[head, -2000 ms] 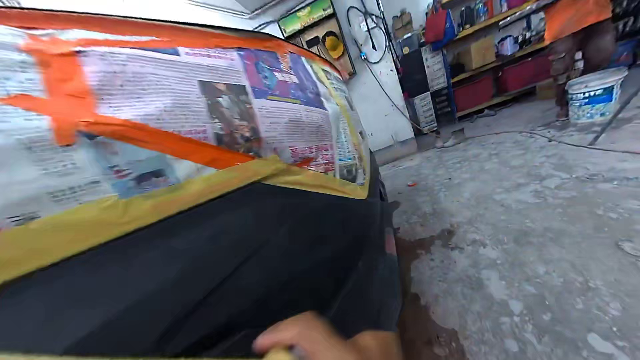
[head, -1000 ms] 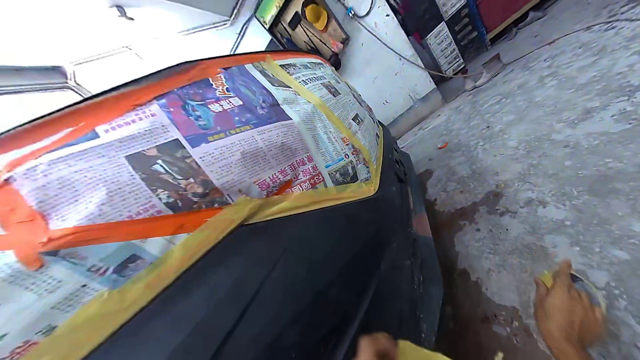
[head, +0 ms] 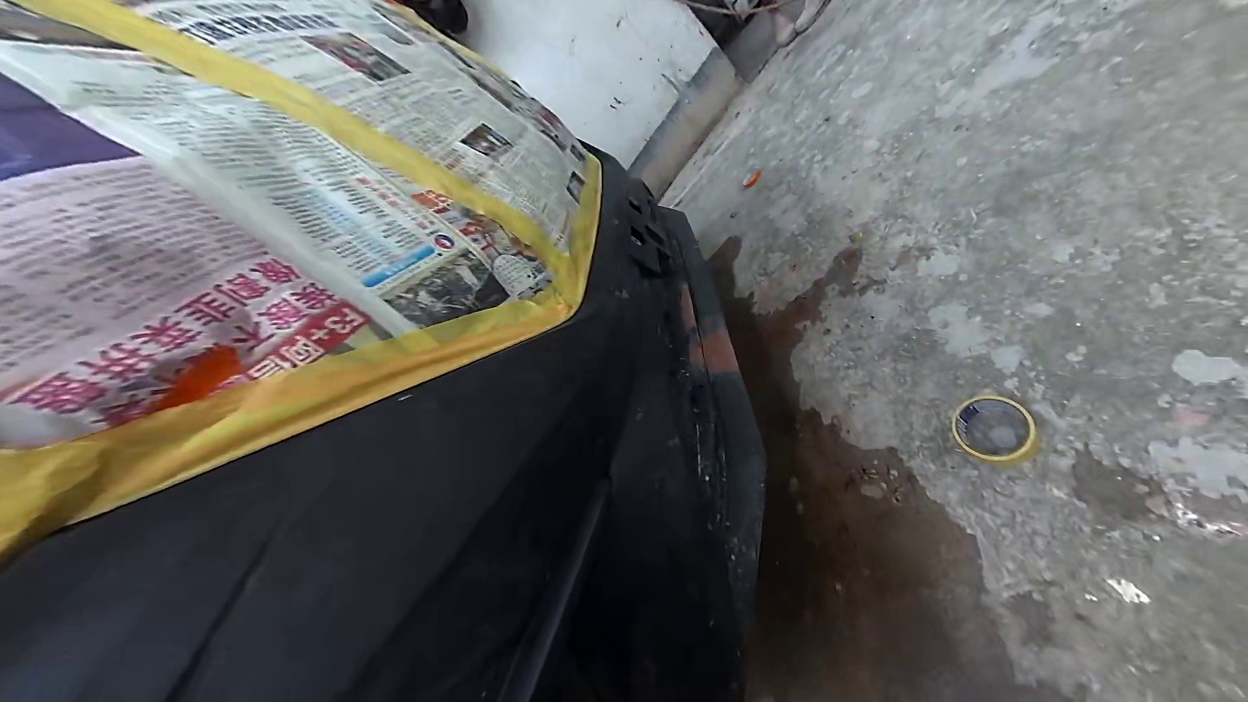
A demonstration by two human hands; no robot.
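Neither my left hand nor my right hand shows in the head view. A roll of yellow masking tape (head: pixel 994 429) lies flat on the concrete floor at the right. Sheets of newspaper (head: pixel 283 195) cover the upper part of a vehicle at the left. Yellow masking tape (head: pixel 390 356) runs along the lower edge of the paper, and another strip crosses it diagonally. Beneath the tape spreads the matte black body panel (head: pixel 390 517), with a crease in it. A piece of orange tape (head: pixel 203 378) shows near the paper's lower edge.
The vehicle's black edge (head: pixel 731 439), with openings near its far end, stands beside the rough concrete floor (head: pixel 975 214). A dark wet patch (head: pixel 868 565) spreads along it. A white wall (head: pixel 595 68) rises behind. A small orange scrap (head: pixel 752 178) lies on the floor.
Both hands have left the view; one second ago one was at the panel and the other at the tape roll on the right. The roll now lies alone on the floor. The view has swung downward.
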